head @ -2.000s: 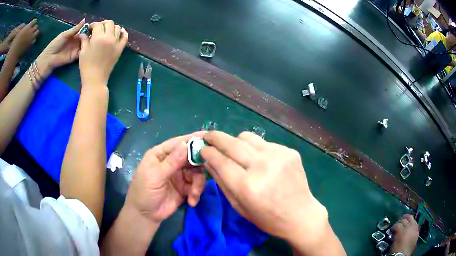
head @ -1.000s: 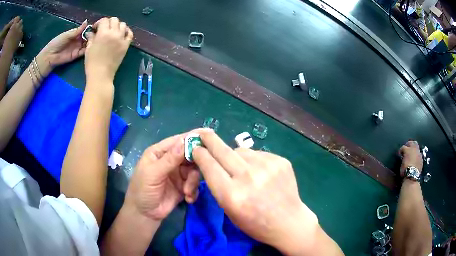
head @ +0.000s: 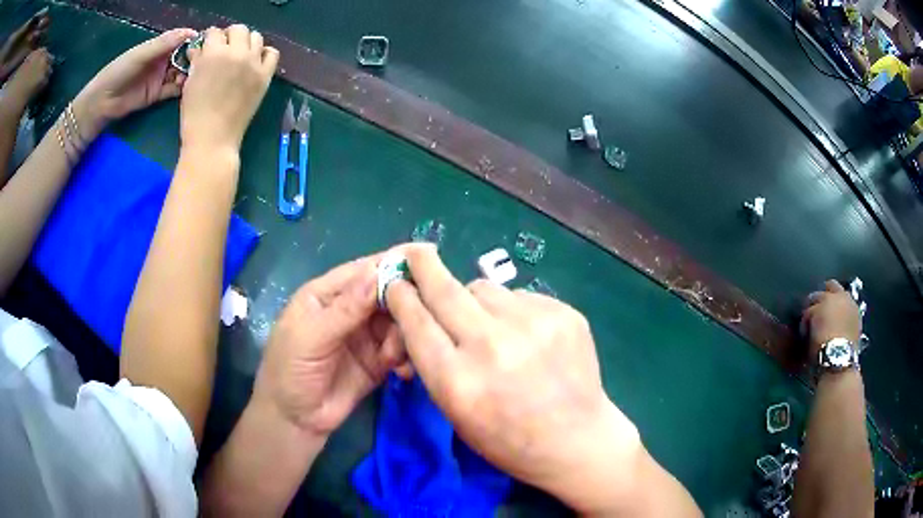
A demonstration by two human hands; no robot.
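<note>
My left hand (head: 324,344) holds a white-rimmed housing (head: 389,273) with green board showing inside it, between thumb and fingers. My right hand (head: 516,374) has its fingertips on the housing and its board, partly covering them. Whether the right hand holds a separate piece cannot be told. A blue cloth (head: 430,455) lies crumpled below my hands. Loose green circuit boards (head: 529,247) lie just beyond my hands, one of them partly hidden. A white housing (head: 497,265) lies beside them.
At left, a neighbour's hands (head: 218,86) hold a unit above a flat blue cloth (head: 106,238). Blue snips (head: 294,162) and a white scrap (head: 235,306) lie between us. At right, a watch-wearing arm (head: 832,435) reaches to the belt (head: 486,91), beside piled housings (head: 777,476). A worn brown strip edges the belt.
My fingers have shifted slightly on the housing, which is tilted more. The belt's pieces have moved left and up. The right-hand worker's arm has reached out to the belt. A white housing has come into view.
</note>
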